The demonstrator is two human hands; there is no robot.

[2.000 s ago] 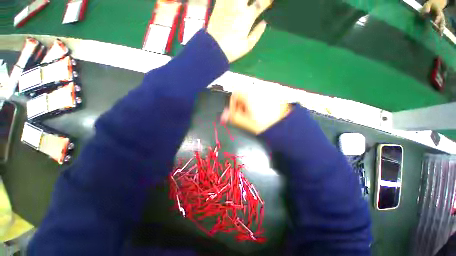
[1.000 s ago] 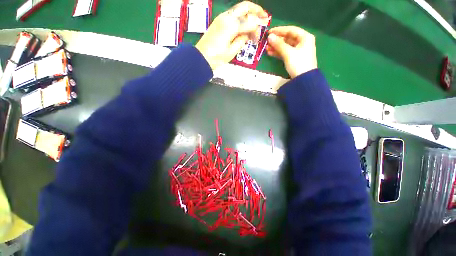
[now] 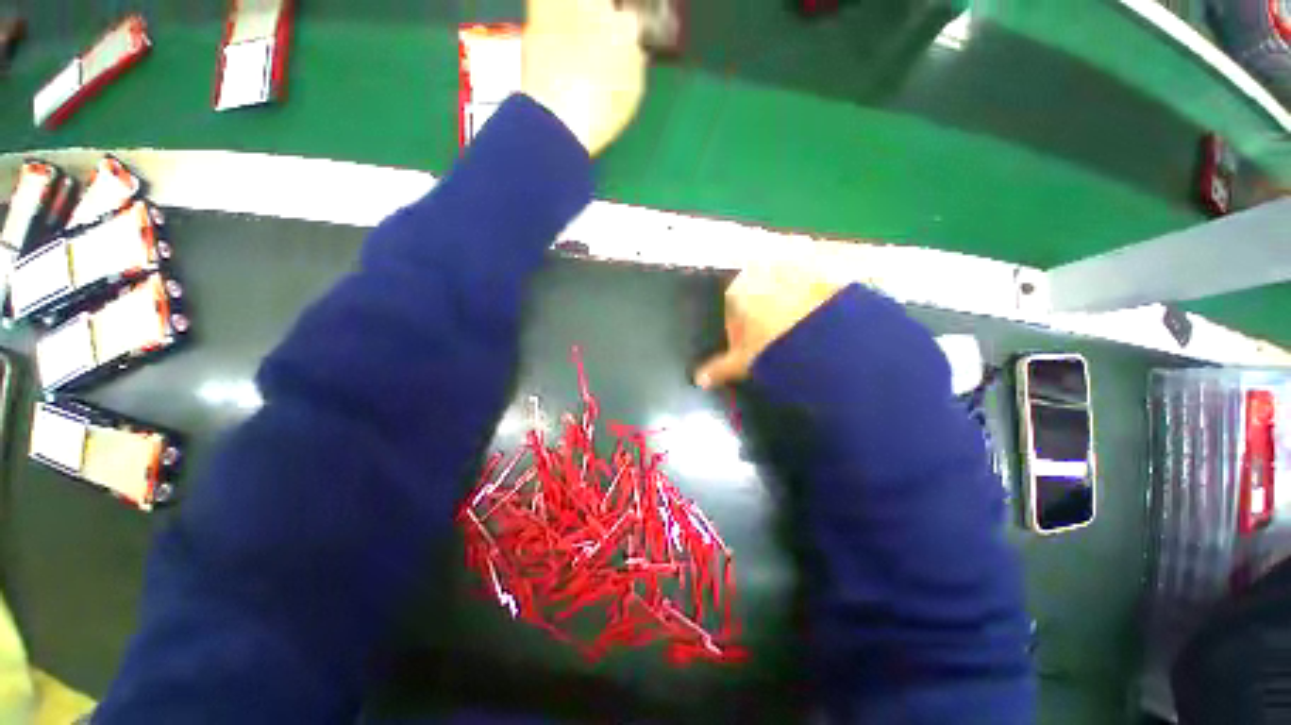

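Observation:
A loose heap of thin red plastic parts (image 3: 602,538) lies on the black table in front of me. My left hand (image 3: 588,71) is over the green belt at the top edge, blurred and partly cut off; a dark blurred thing shows beside its fingers, and I cannot tell if it is held. A red-rimmed pale unit (image 3: 490,71) lies on the belt, partly behind that hand. My right hand (image 3: 758,319) is above the table by the rail, fingers pointing down near the heap's far side; I cannot tell whether it holds a part.
Pale-topped toy trucks (image 3: 106,333) lie at the left. A white rail (image 3: 680,241) borders the green belt (image 3: 821,156), which carries more red-edged units. At right are a white case (image 3: 963,364), a smartphone (image 3: 1058,446), a clear tray (image 3: 1189,496) and a grey bar (image 3: 1175,262).
My hands have parted from the red-rimmed body they held together at the belt edge. The left moved up and left; the right came back over the table. The view has shifted slightly.

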